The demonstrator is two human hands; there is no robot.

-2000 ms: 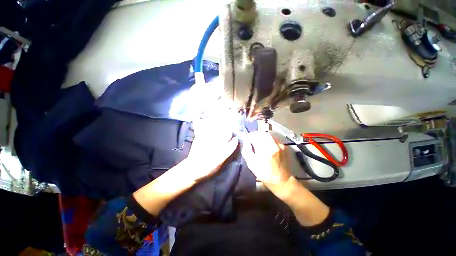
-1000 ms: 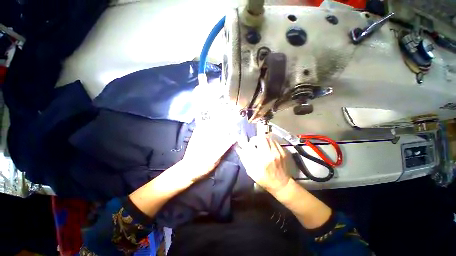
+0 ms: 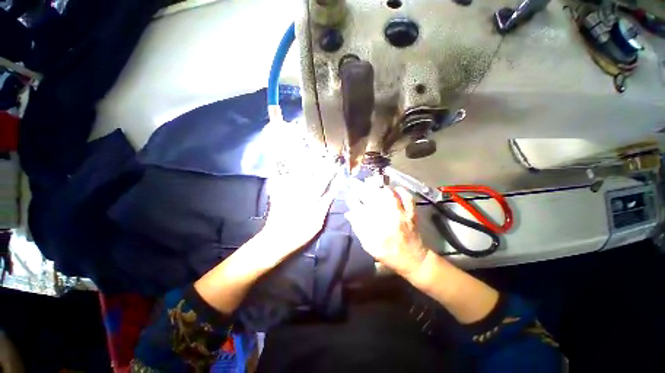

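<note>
A dark navy garment piece (image 3: 189,207) lies left of the needle and falls over the front edge toward the lap. My left hand (image 3: 299,207) lies on the cloth just left of the needle area, its fingers washed out by glare. My right hand (image 3: 385,222) is just right of it, fingertips at the cloth close to the needle area. The fingertips are lost in white light, so the exact grip is hidden. The sewing machine (image 3: 467,87) stands above the hands. Scissors (image 3: 467,218) with one red and one black loop lie on the bed right of my right hand.
A lamp on a blue tube (image 3: 281,65) shines at the needle. A thread tension knob (image 3: 421,144) sticks out from the machine face. A control panel (image 3: 633,207) sits at the bed's right end. More dark cloth (image 3: 65,138) is heaped at the far left.
The view has shifted, so the machine head sits farther left and higher. My hands stay by the needle area. The cloth below my left hand lies slightly differently, with more stitched lines showing.
</note>
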